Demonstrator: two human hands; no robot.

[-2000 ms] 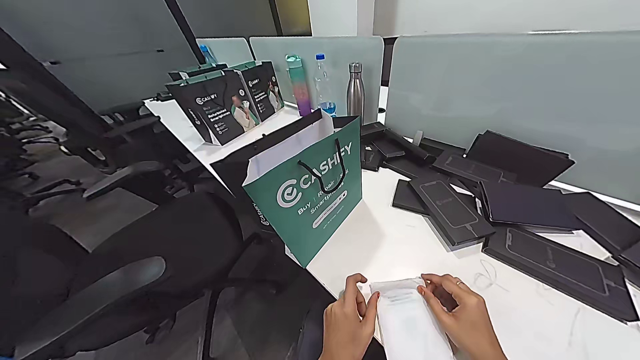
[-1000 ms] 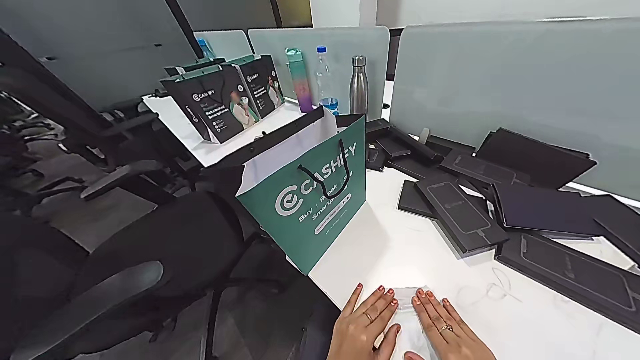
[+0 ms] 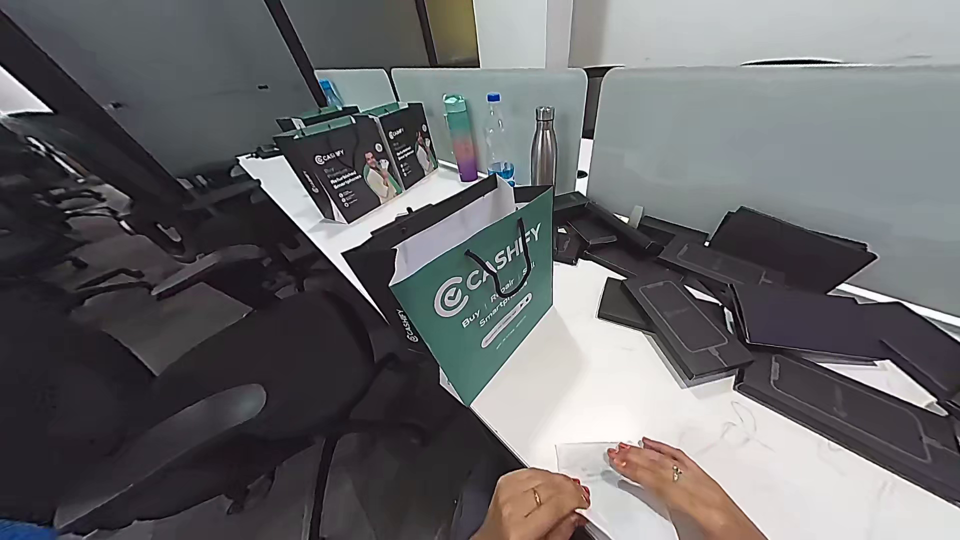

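A white paper sheet or packet (image 3: 626,502) lies at the near edge of the white table (image 3: 592,330). My left hand (image 3: 536,502), fingers curled, pinches its left edge. Flat on its upper right part rests my right hand (image 3: 679,480), wearing a ring and holding nothing. A green and black paper carrier bag (image 3: 487,300) with black cord handles stands upright beyond my hands, to the left, with its top open. Whether anything is inside it cannot be seen.
Several flat black boxes (image 3: 686,322) lie piled on the right. Behind the bag stand a steel bottle (image 3: 544,146), a clear plastic bottle (image 3: 496,142) and a green-to-purple bottle (image 3: 460,139). More paper bags (image 3: 356,165) stand at the back left. A black office chair (image 3: 262,367) is at the left.
My hands have moved from lying side by side on the white paper to further apart. The left one has curled at its left edge; the right one still lies on it.
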